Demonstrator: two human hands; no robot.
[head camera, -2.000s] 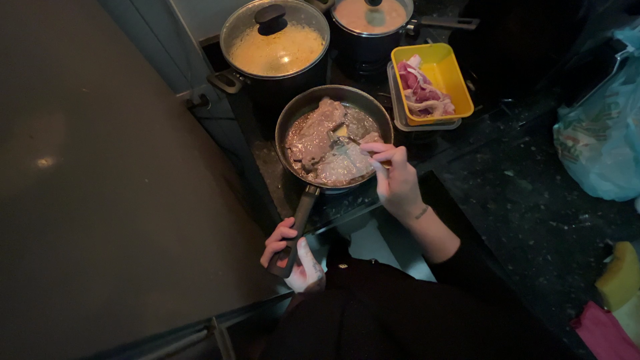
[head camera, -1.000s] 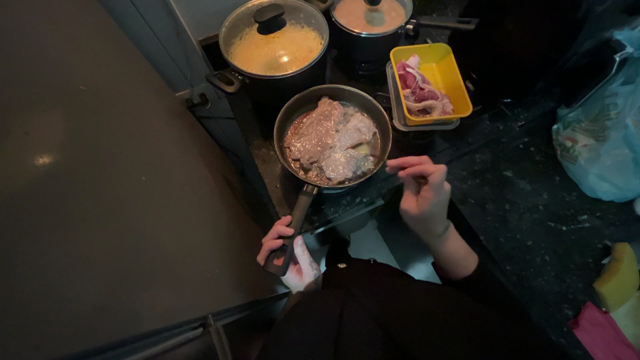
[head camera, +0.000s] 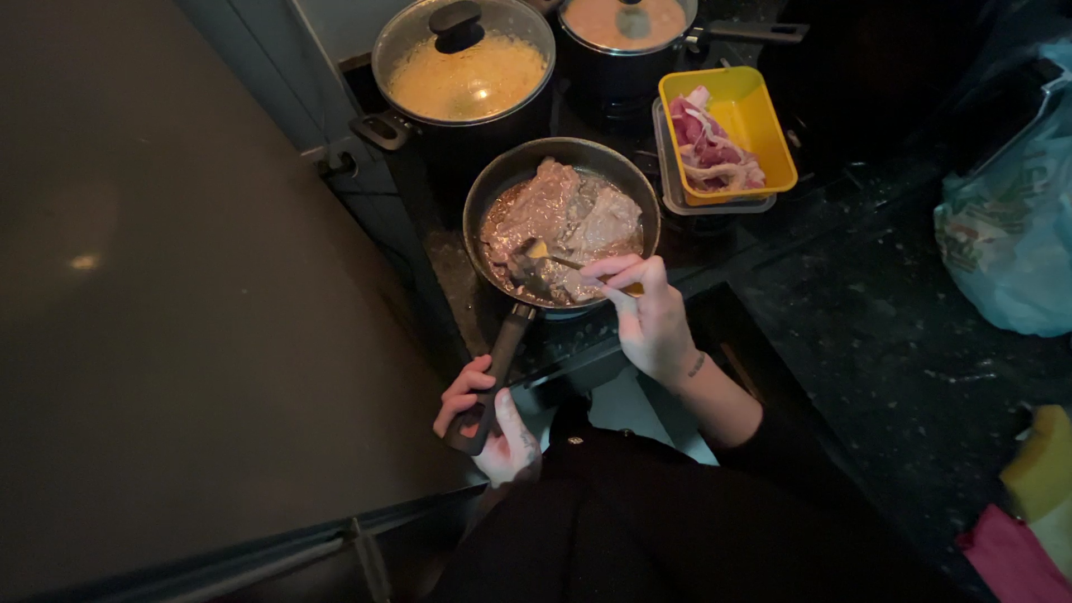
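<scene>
A frying pan (head camera: 475, 251) sits on the hob with browned slices of meat (head camera: 536, 209) in it. Around the pan's dark handle (head camera: 507, 345) my left hand (head camera: 494, 427) is closed, thumb on the near side. My right hand (head camera: 649, 314) is at the pan's right front rim and pinches a fork (head camera: 564, 262), whose golden-looking head touches the meat near the middle of the pan. Behind and to the right, a yellow plastic container (head camera: 745, 100) with raw meat strips (head camera: 712, 151) rests on a clear plastic container (head camera: 670, 180).
Behind the pan stand a large lidded pot (head camera: 469, 79) and a lidded saucepan (head camera: 624, 25) whose handle points right. A plastic bag (head camera: 1009, 226), a yellow sponge-like item (head camera: 1043, 465) and a pink cloth (head camera: 1017, 553) are at the right. A large dark panel (head camera: 209, 335) borders the left.
My right hand moved right, off the pan, then came back over its right front rim with the fork on the meat. My left hand has stayed on the handle.
</scene>
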